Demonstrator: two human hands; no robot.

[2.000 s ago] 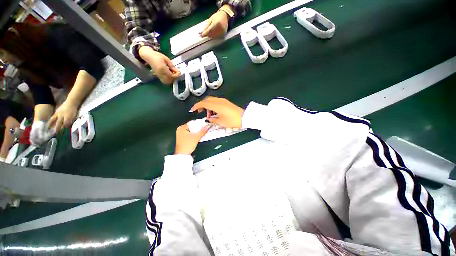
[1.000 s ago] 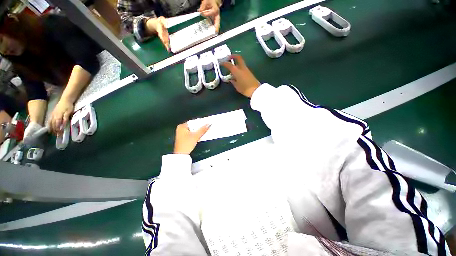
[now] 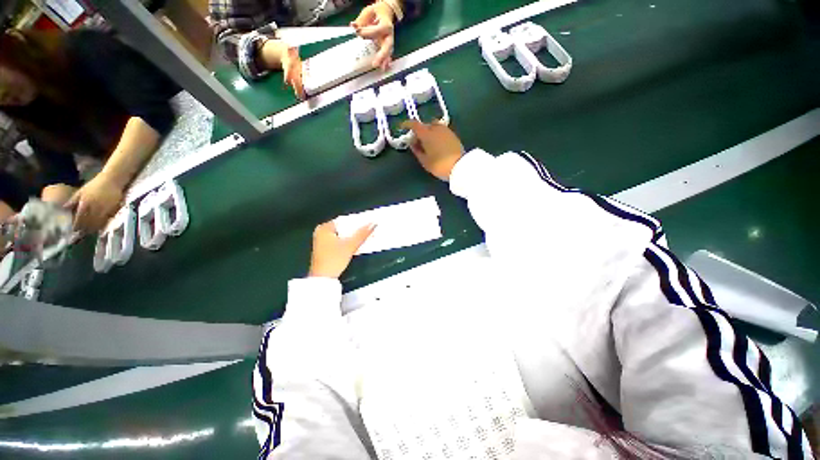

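Note:
My left hand (image 3: pixel 334 248) holds a white sticker sheet (image 3: pixel 396 225) by its left end, over the near side of the belt. Three white oval housings (image 3: pixel 394 115) stand side by side on the green belt. My right hand (image 3: pixel 435 148) is at the near ends of the middle and right housings, fingertips at or over them. Whether it holds a small piece cannot be seen. A sheet with rows of small grey marks (image 3: pixel 450 418) lies close against my body.
Two housings (image 3: pixel 526 56) stand at upper right, several (image 3: pixel 142 226) at left. A person opposite holds a white sheet (image 3: pixel 340 65); a person in black (image 3: pixel 108 99) works at left. A grey post (image 3: pixel 184 63) and curled backing paper (image 3: pixel 755 292) also show.
Since two seconds ago my right hand has left the sticker sheet and reached the three housings. The housings have shifted right along the belt. My left hand stays with the sheet.

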